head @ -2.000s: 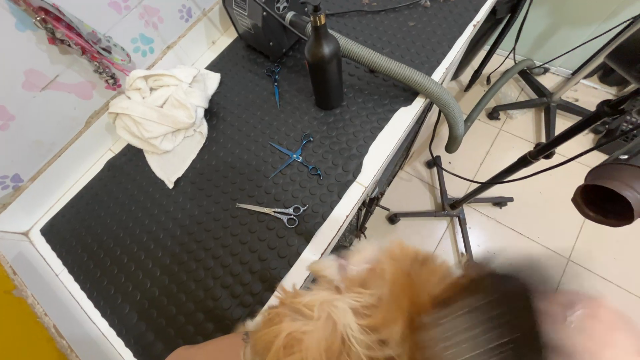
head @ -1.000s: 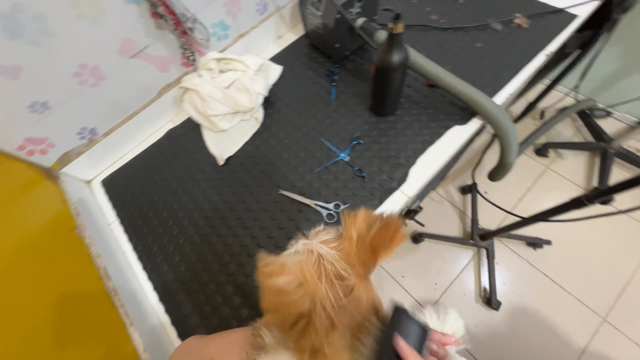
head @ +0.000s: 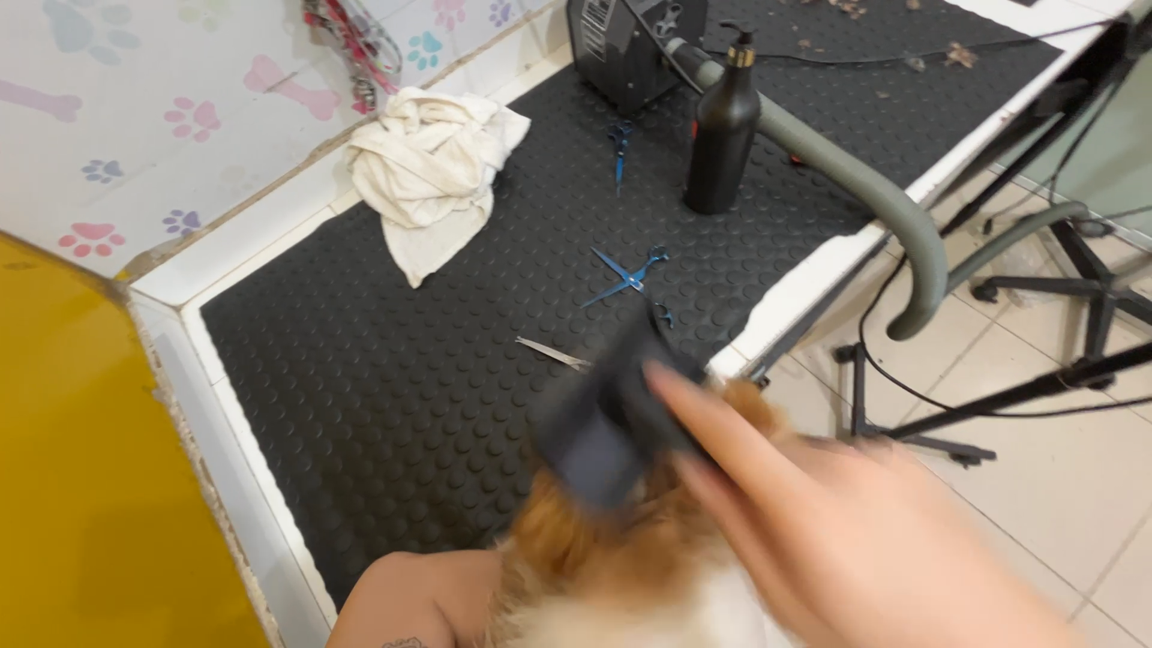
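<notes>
A dog with orange and cream fur (head: 621,576) is at the bottom centre, by the edge of the black mat. My right hand (head: 792,504) grips a black slicker brush (head: 607,423), blurred by motion, over the top of the dog's head. At the dog's left side, part of my left arm shows at the bottom edge; the left hand itself is hidden, behind the dog or outside the frame. Beyond the brush lie silver scissors (head: 551,351), their handles covered by it, and open blue scissors (head: 630,279). Farther back are more blue scissors (head: 619,155).
A crumpled cream towel (head: 432,166) lies by the wall. A black pump bottle (head: 723,130) stands near a black dryer (head: 630,45), whose grey hose (head: 855,184) hangs over the table's white edge. Black wheeled stands (head: 927,432) and a cable are on the tiled floor at right.
My right hand has moved up with the black brush, from low beside the dog to over its head. The brush now covers the silver scissors' handles.
</notes>
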